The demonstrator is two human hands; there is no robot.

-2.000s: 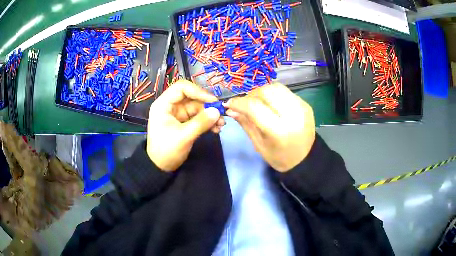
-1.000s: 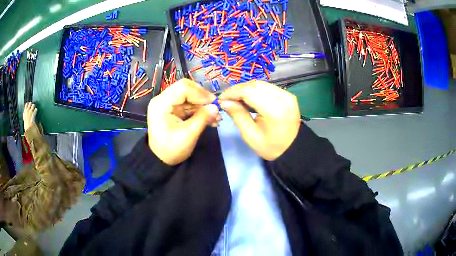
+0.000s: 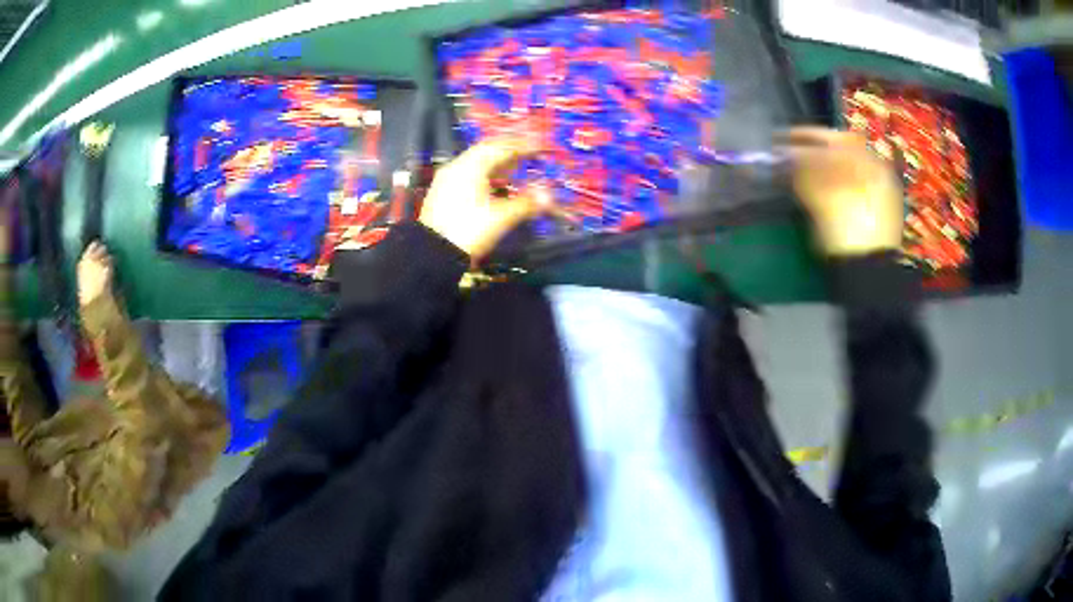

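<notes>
The picture is blurred by motion. My left hand [image 3: 480, 202] is over the near left edge of the middle tray [image 3: 753, 200], thumb and fingers curled towards each other; whether it holds a part is too blurred to tell. My right hand [image 3: 850, 194] is between the middle tray and the right tray [image 3: 998, 188], in front of the right tray's left side; its fingertips are blurred and I cannot tell if they hold anything. Blue and red pieces [image 3: 588, 106] fill much of the middle tray. Red pieces [image 3: 941, 165] lie in the right tray.
The left tray [image 3: 394, 106] holds blue pieces [image 3: 241, 176] and some red ones. A pale rail [image 3: 888, 33] runs behind. At far left another person's hand [image 3: 94, 276] and brown sleeve are at the green bench's edge. Yellow-black tape crosses the floor at right.
My hands, together at a blue piece before, are now apart. The right hand has moved far right to the right tray; the left has moved slightly up over the middle tray. The view has shifted.
</notes>
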